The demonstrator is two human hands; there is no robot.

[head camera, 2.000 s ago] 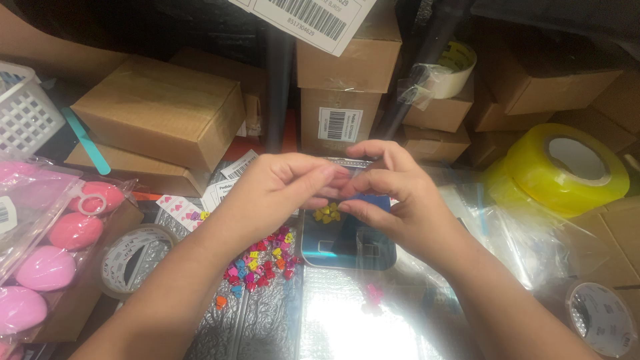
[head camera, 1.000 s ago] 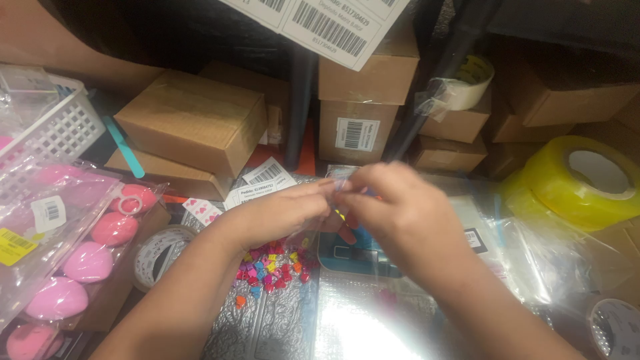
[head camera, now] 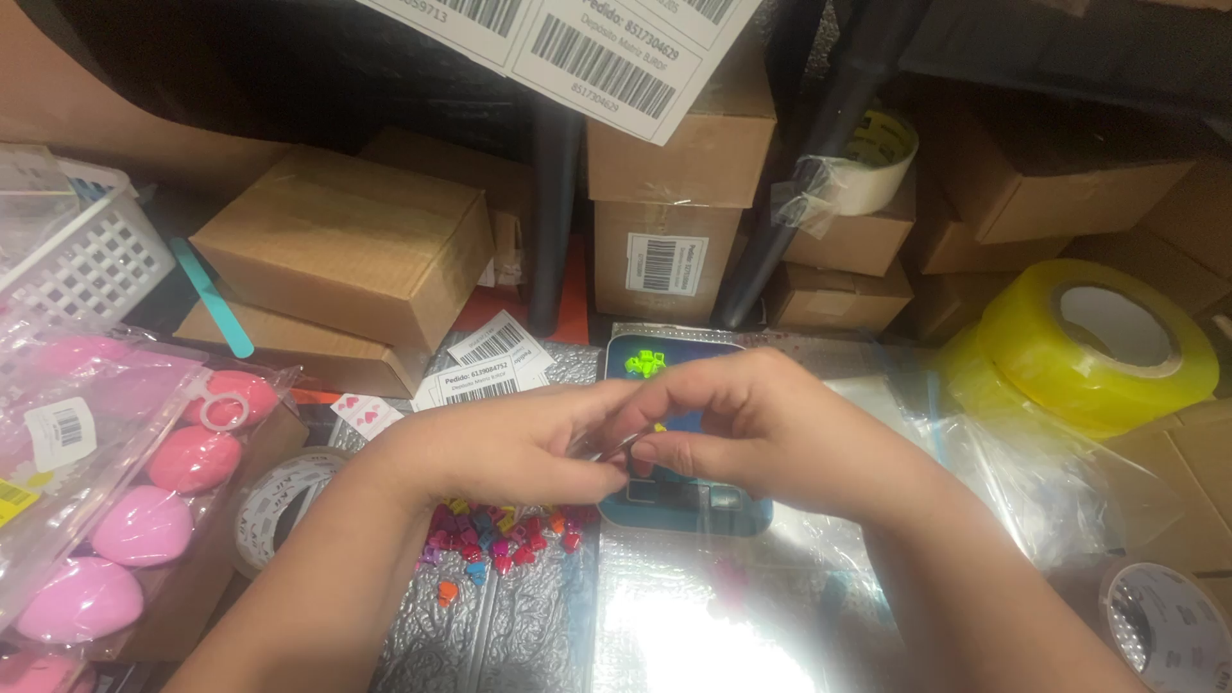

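My left hand (head camera: pixel 539 443) and my right hand (head camera: pixel 731 414) meet over a blue tray-like case (head camera: pixel 751 515), fingertips close together. Something small and partly clear seems to be between the fingers, but they hide most of it. Yellow-green small pieces (head camera: pixel 645 363) lie on the far part of the case, and a bit of yellow shows between my hands. Below my left wrist, a pile of small multicoloured plastic pieces (head camera: pixel 510 539) rests on a silvery textured surface, with an orange piece (head camera: pixel 448 593) at its near edge.
Cardboard boxes (head camera: pixel 337 241) stand behind, beside black posts. Printed labels (head camera: pixel 496 361) lie behind my left hand. Packaged pink sponges (head camera: pixel 144 525), a white basket (head camera: pixel 96 250) and a tape roll (head camera: pixel 279 510) are left. Yellow tape rolls (head camera: pixel 1107 337) and clear plastic bags (head camera: pixel 1020 472) are right.
My hands stay together over the blue case, their fingers shifting. The yellow-green pieces on the case's far part now show beyond my right hand.
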